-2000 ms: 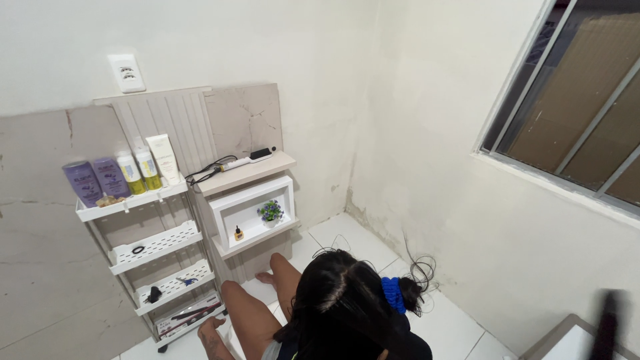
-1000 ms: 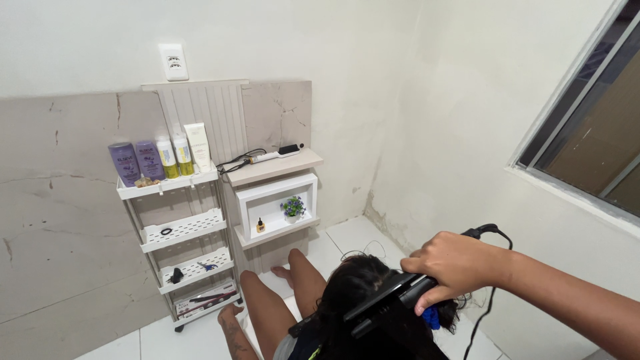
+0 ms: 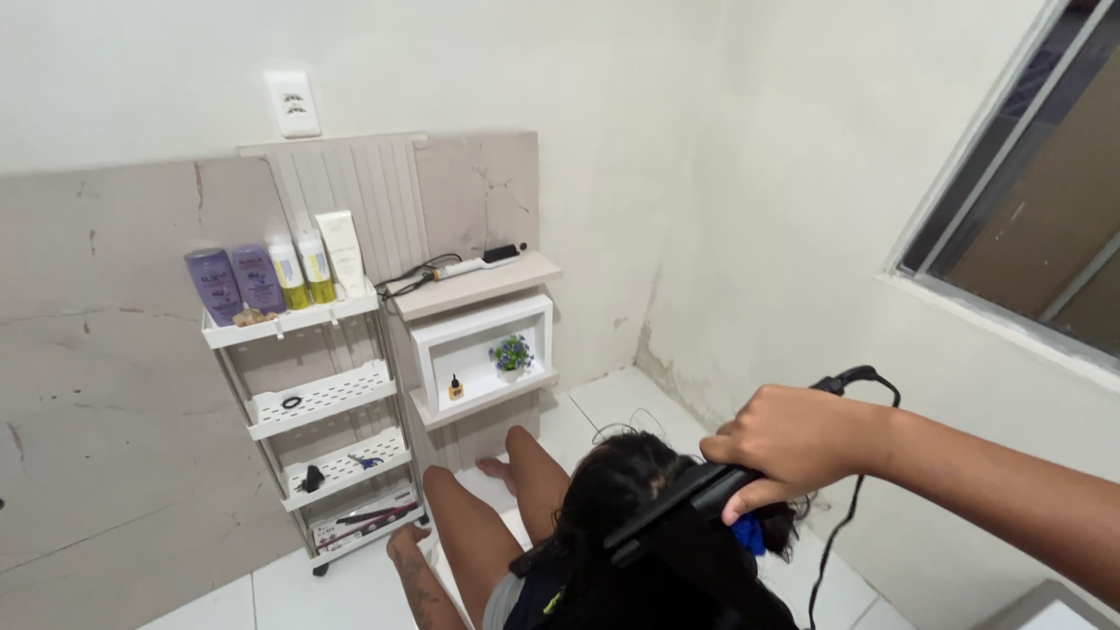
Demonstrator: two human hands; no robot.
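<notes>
My right hand [image 3: 787, 446] grips a black hair straightener [image 3: 674, 512] whose plates lie over the dark hair [image 3: 621, 490] of a seated person. Whether hair is clamped between the plates cannot be told. From the handle a black cord [image 3: 836, 534] loops down. Beneath my hand a blue scrunchie [image 3: 749, 532] gathers part of the hair. A dark, narrow tip [image 3: 529, 560] shows at the left side of the hair; what it belongs to is unclear. My left hand is not visible.
At left stands a white slatted trolley [image 3: 324, 402] with purple bottles [image 3: 214, 284], yellow-and-white bottles and a cream tube [image 3: 343, 254]. Beside it, a wall shelf [image 3: 477, 284] bears a corded hot brush [image 3: 481, 262]. The window [image 3: 1032, 184] is at right. The seated person's tattooed forearm [image 3: 420, 577] hangs low.
My right hand with the straightener, out of recognisable view two seconds ago, has come in from the right over the hair. Since one second ago it has shifted only slightly.
</notes>
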